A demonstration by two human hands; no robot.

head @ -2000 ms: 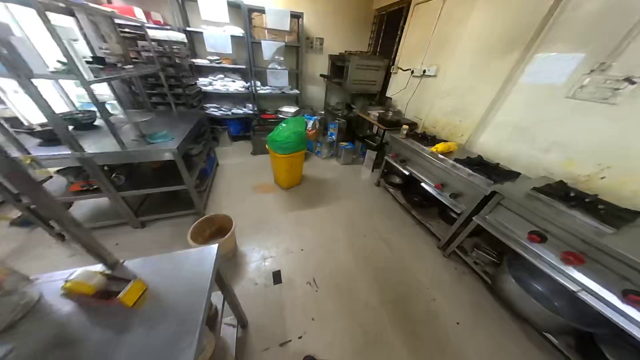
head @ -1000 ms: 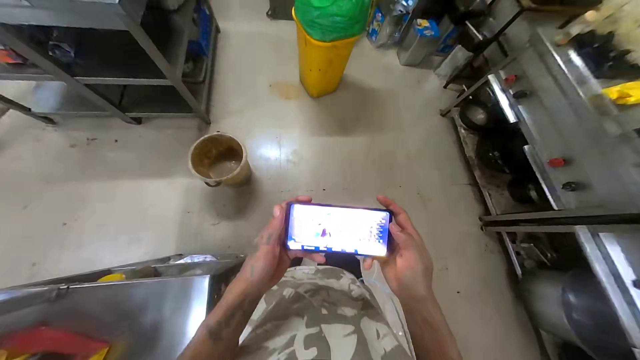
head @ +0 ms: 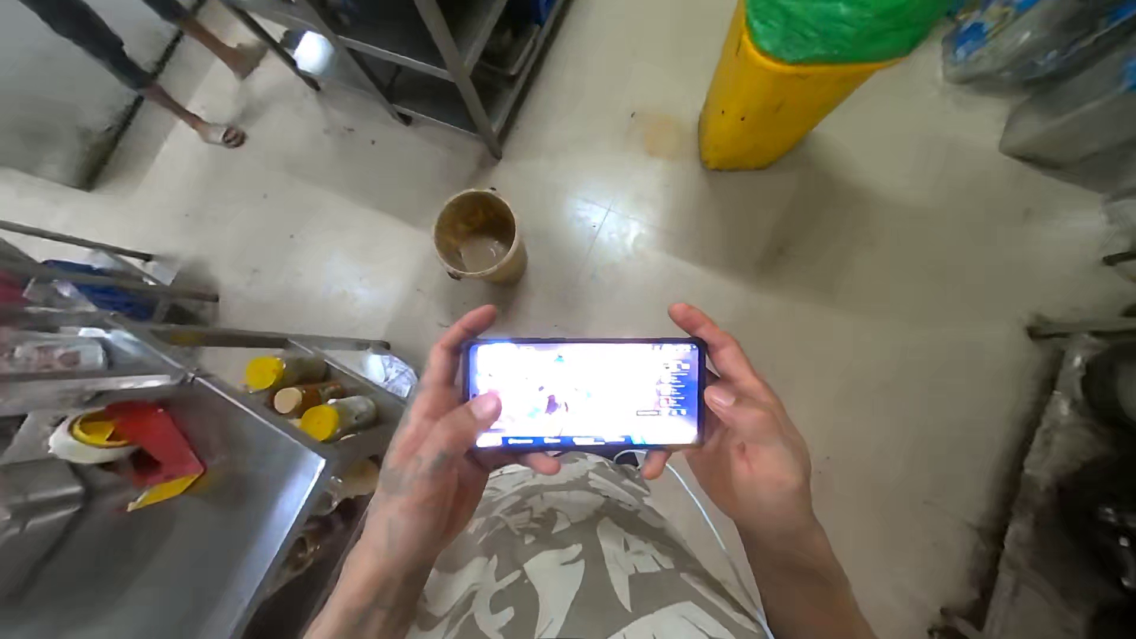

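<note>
A smartphone (head: pixel 586 393) with a bright lit screen is held sideways between both hands, low in the middle of the head view. My left hand (head: pixel 439 435) grips its left end, with the thumb over the lower left part of the screen and fingertips under the edge. My right hand (head: pixel 741 413) holds the right end, its thumb near the side edge and a finger below. A thin white cable (head: pixel 701 506) runs down from beneath the phone beside my right wrist. Patterned cloth covers my lap or front below.
A dirty bucket (head: pixel 481 240) stands on the floor ahead. Beyond it are a yellow bin (head: pixel 768 111) with a green liner and a metal rack (head: pixel 444 53). A steel table (head: pixel 177 541) with jars on a shelf is at left. Another person's legs (head: pixel 115 71) show at upper left.
The view has tilted far down since the first frame, which shows neither hand. Since one second ago, my left thumb has come over the screen; another person's legs have come into view.
</note>
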